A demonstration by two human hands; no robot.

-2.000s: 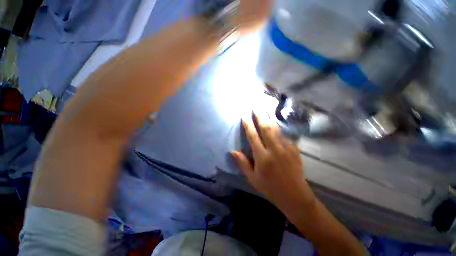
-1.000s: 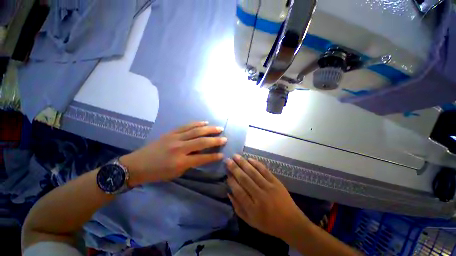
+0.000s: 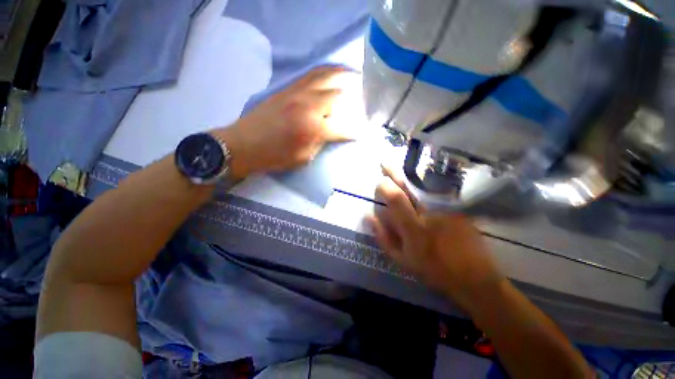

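Note:
A blue-grey cut panel (image 3: 303,33) lies on the white table left of the machine head, with one corner near the table's front edge. My left hand (image 3: 296,118), with a watch on the wrist, lies on the panel with its fingertips in the bright light by the needle area. Whether its fingers grip the cloth cannot be told. My right hand (image 3: 429,237) is just below the presser foot area (image 3: 400,137), blurred, with its fingers bent and one fingertip raised toward it. What it touches is hidden. The lockstitch machine (image 3: 474,81) stands above my right hand.
Stacked panels (image 3: 111,52) lie at the table's left. The edge ruler (image 3: 296,233) runs along the grey front edge. A bundle of garment pieces (image 3: 237,303) is heaped below that edge. A blue basket (image 3: 622,363) shows at the lower right corner.
My left hand has moved up and onto the panel beside the needle. My right hand has moved up and right to below the presser foot. The panel has shifted up, off the front edge.

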